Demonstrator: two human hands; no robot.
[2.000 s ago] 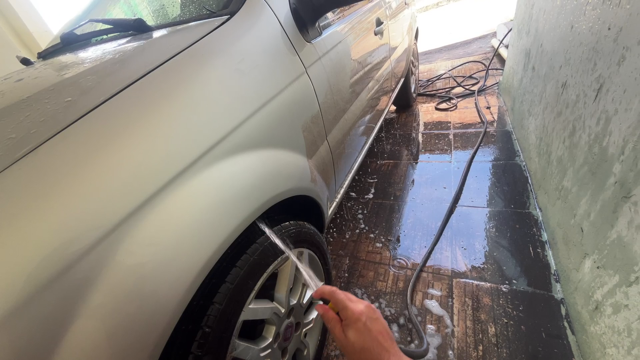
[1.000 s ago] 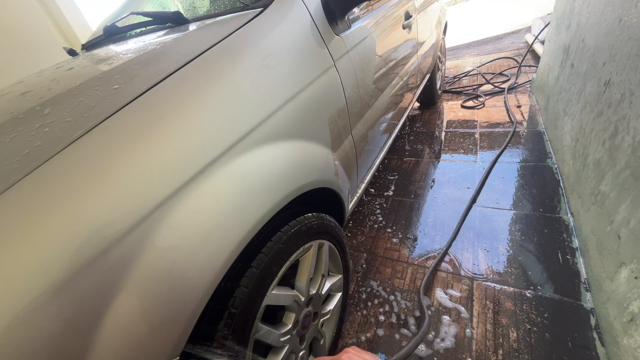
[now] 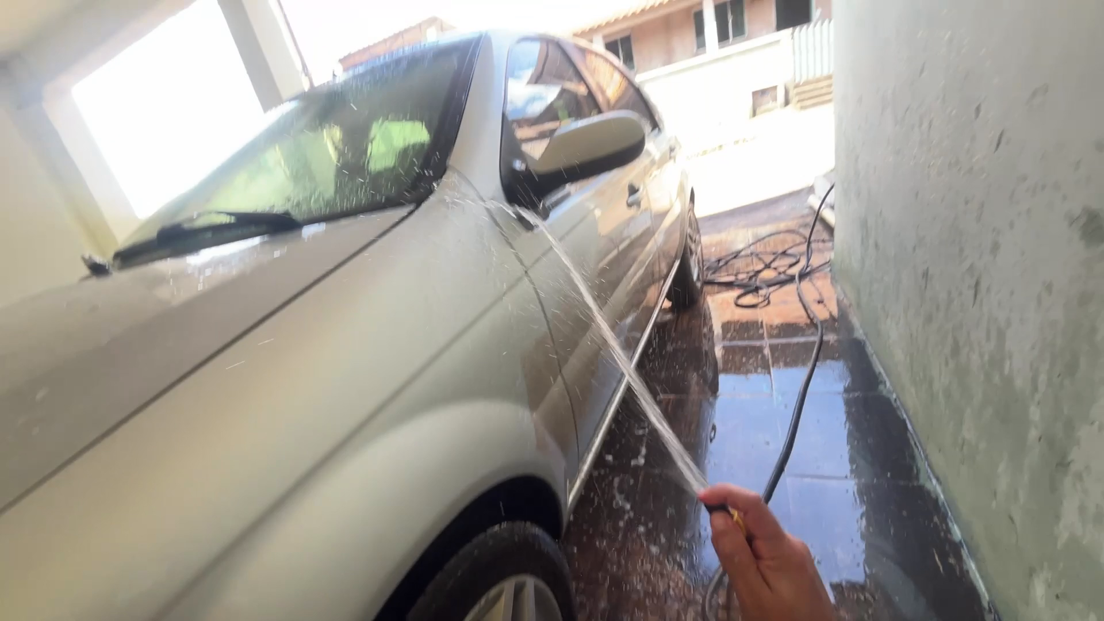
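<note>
My right hand (image 3: 763,552), low and right of centre, is closed around the end of a dark water hose (image 3: 798,414), a finger at its mouth. A stream of water (image 3: 623,358) shoots up and left from it and splashes on the silver car's front fender (image 3: 345,371), close to the side mirror (image 3: 591,142). Drops cover the windshield (image 3: 345,138) and the hood (image 3: 172,302). The front wheel (image 3: 509,586) shows at the bottom edge. My left hand is out of view.
A rough grey-green wall (image 3: 975,259) runs along the right side. Between it and the car lies a wet tiled floor (image 3: 776,483) with foam flecks. Loops of hose (image 3: 759,267) lie near the rear wheel (image 3: 688,259). A building (image 3: 716,43) stands beyond.
The water stream, at the front wheel arch two seconds ago, now hits the fender by the mirror. The view has tilted up, showing the windshield and the building.
</note>
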